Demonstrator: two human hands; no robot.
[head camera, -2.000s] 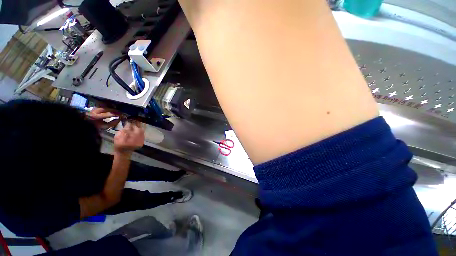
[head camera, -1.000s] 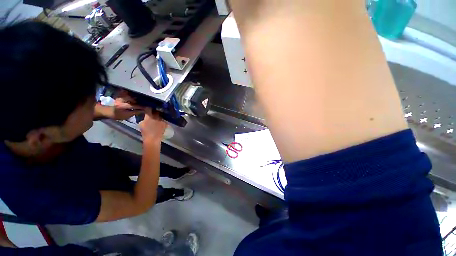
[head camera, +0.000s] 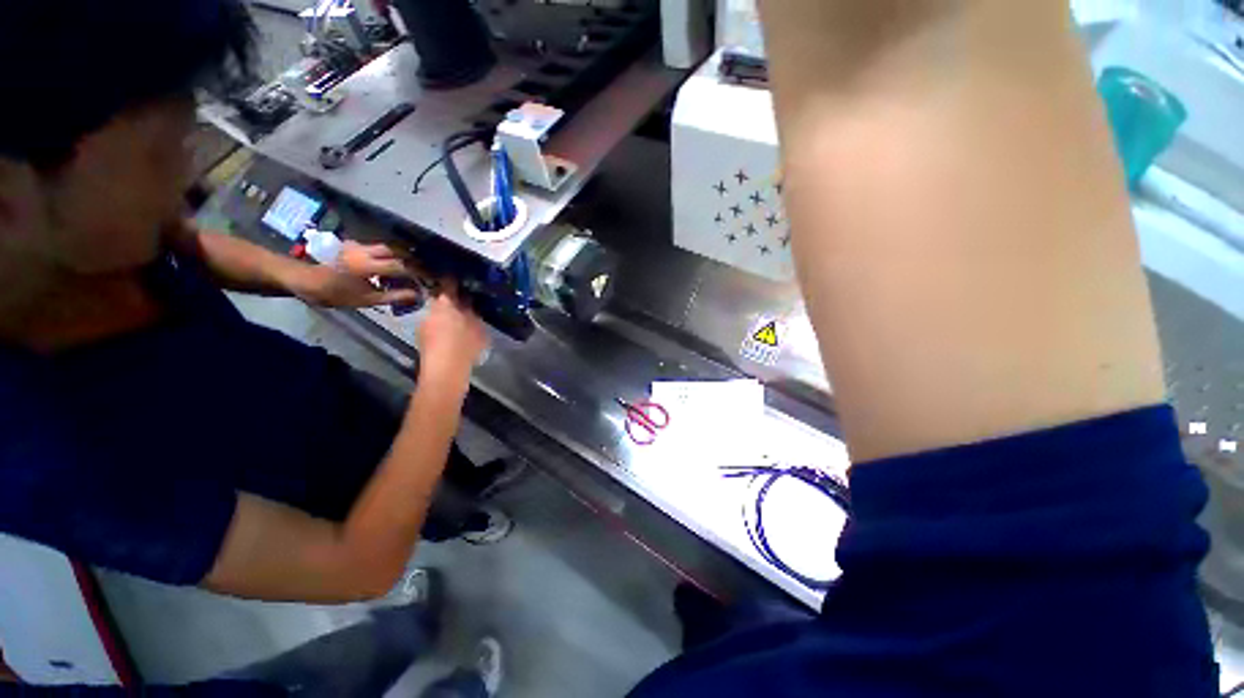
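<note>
My bare forearm and dark blue sleeve cross the right of the view, and the hand is cut off by the top edge. My other hand is out of the picture. On the steel ledge (head camera: 559, 385) lie a white paper sheet (head camera: 716, 409), scissors with red finger loops (head camera: 645, 423) and a coiled dark cable or tube (head camera: 759, 521) with splayed ends, partly hidden by my sleeve. A blue cable bundle (head camera: 502, 184) passes through a white-rimmed round hole in the grey metal plate (head camera: 423, 150).
Another person in dark clothes (head camera: 123, 396) stands at left, both hands under the plate edge. A lit control panel (head camera: 292, 211) is beyond. A white bracket (head camera: 529, 137), silver-black motor-like part (head camera: 576, 277), perforated white cover (head camera: 723, 171) with warning label and teal-green object (head camera: 1143, 123) surround the work.
The scene has shifted right in the view. More of the coil, the perforated cover and its warning label now show. The other person's head has moved up and left. My forearm is still raised.
</note>
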